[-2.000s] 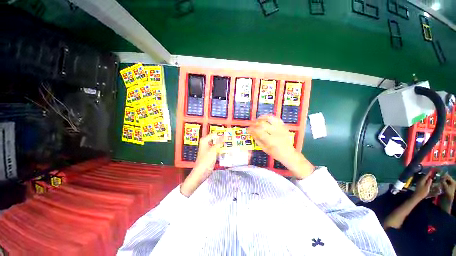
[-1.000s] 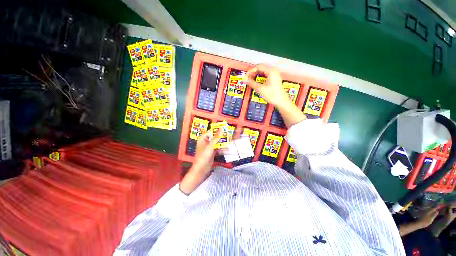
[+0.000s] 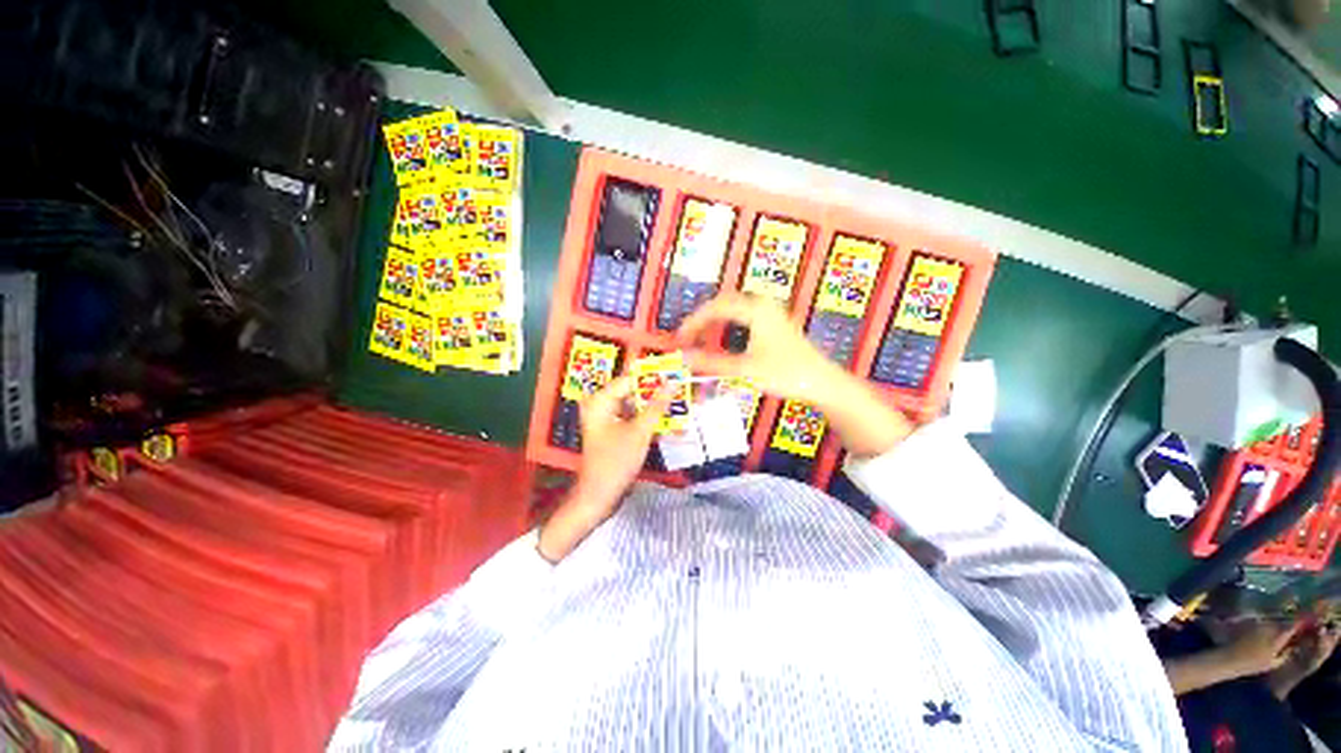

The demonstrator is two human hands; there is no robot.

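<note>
The red-orange phone tray (image 3: 566, 253) holds keypad phones in two rows. The top-left phone (image 3: 621, 247) has a bare dark screen; the other top-row phones have yellow stickers over their screens. My left hand (image 3: 615, 441) holds a label sheet (image 3: 665, 394) with yellow labels and a white backing part (image 3: 710, 433) over the bottom row. My right hand (image 3: 750, 350) is at the sheet's upper right edge, fingertips close to it; whether a label is between them is not clear. The hands and sheet hide parts of the bottom row.
Spare label sheets (image 3: 453, 243) lie left of the tray. Stacked red trays (image 3: 280, 544) stand at lower left. A dark rack (image 3: 177, 221) is far left. A white slip (image 3: 972, 397), white box (image 3: 1243, 386), black hose (image 3: 1313, 468) and another person's arm (image 3: 1228, 658) are at right.
My right hand has moved from the top row down to the sheet in my left hand. The second top-row phone now has a sticker over its screen. Earlier, the view also turned and shifted.
</note>
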